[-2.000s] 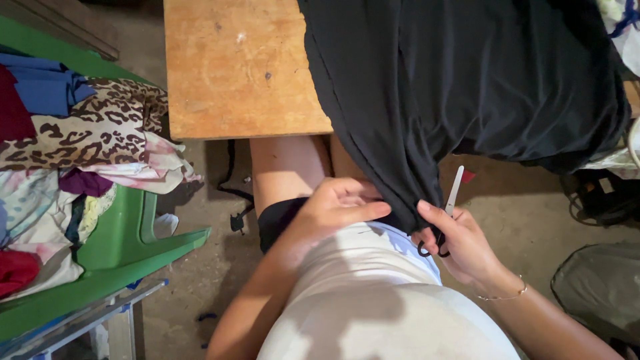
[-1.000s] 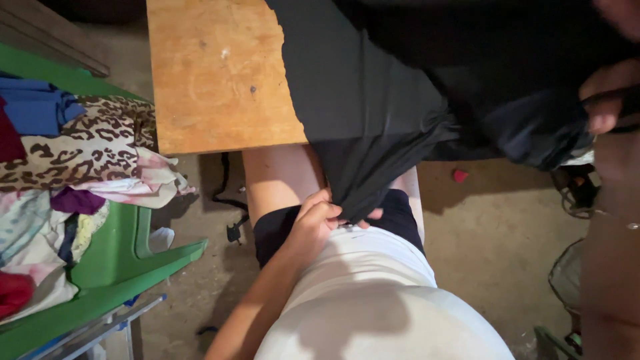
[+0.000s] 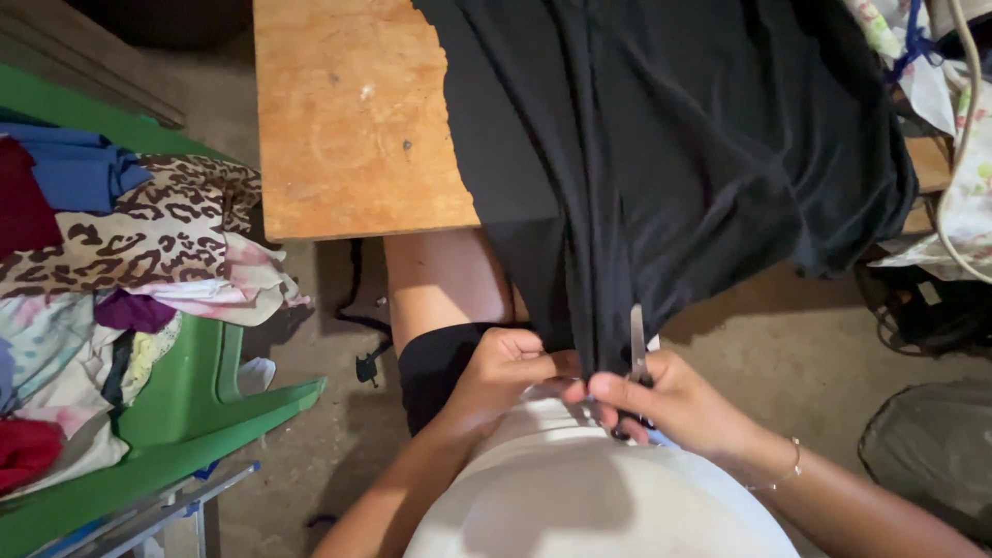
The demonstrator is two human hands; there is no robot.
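Black fabric [image 3: 682,139] lies across the wooden table [image 3: 349,116] and hangs over its front edge into my lap. My left hand [image 3: 515,372] pinches the gathered lower end of the cloth. On the other side of that end, my right hand [image 3: 659,395] has its thumb and fingertips at the fabric and also holds a pair of scissors [image 3: 638,341]. The scissors' metal blade points up and away from me, beside the hanging folds. Their dark handles are partly hidden by my fingers, so I cannot tell whether the blades are apart.
At the left, a green plastic chair [image 3: 186,418] bears a heap of clothes, with leopard-print cloth [image 3: 147,232] among them. A metal frame [image 3: 194,511] stands below it. Floral fabric [image 3: 969,170] and a pale cable [image 3: 947,201] are at the right, near a round mesh item [image 3: 930,442].
My right hand, blurred at the far right a second ago, is back at my lap beside my left hand, with the scissors in it. The black fabric on the table has shifted.
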